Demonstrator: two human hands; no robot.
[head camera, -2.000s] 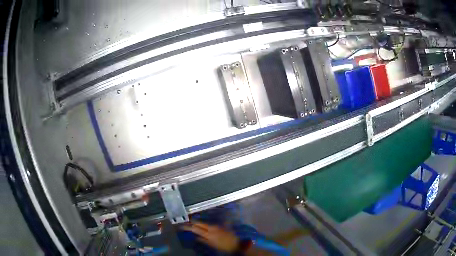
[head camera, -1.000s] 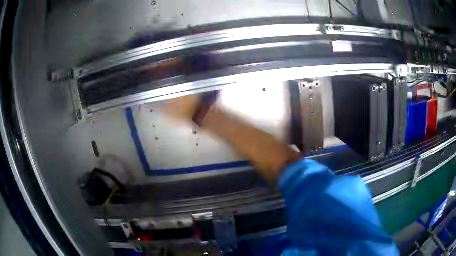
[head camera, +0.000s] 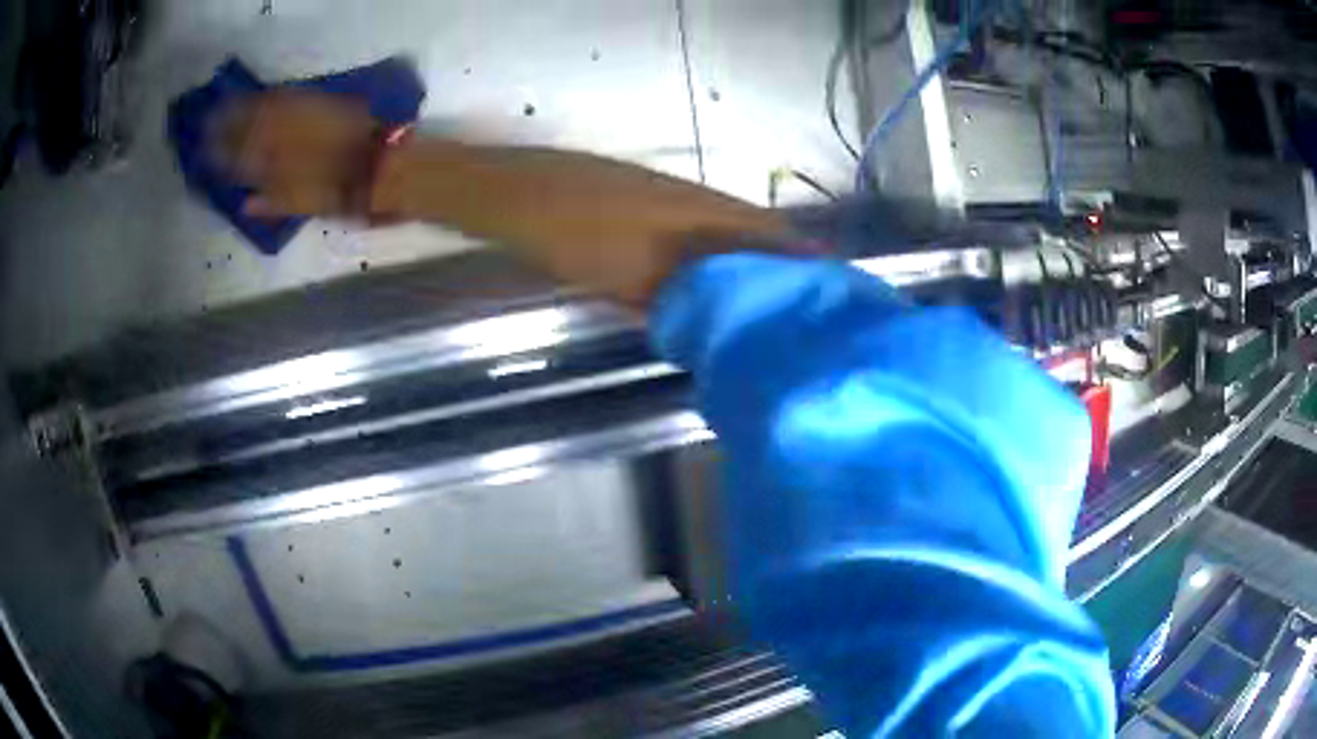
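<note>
My right hand (head camera: 311, 152) is at the upper left, slightly blurred, palm down on a dark blue cloth (head camera: 390, 90). The cloth is spread under the hand and sticks out on both sides, against the pale metal base plate (head camera: 578, 87). My arm in a light blue sleeve reaches across from the lower right and hides part of the rails and fixtures. My left hand is not in view.
Silver conveyor rails (head camera: 332, 375) run across below my forearm. Blue tape (head camera: 477, 645) edges a lower plate. A red parts bin (head camera: 1098, 429) is right of my sleeve. A blue tube (head camera: 910, 101) and cables hang at the upper right.
My right hand has moved up and left, from over the lower plate and rails to the upper plate beyond them. The view has shifted, and the sleeve now covers the middle.
</note>
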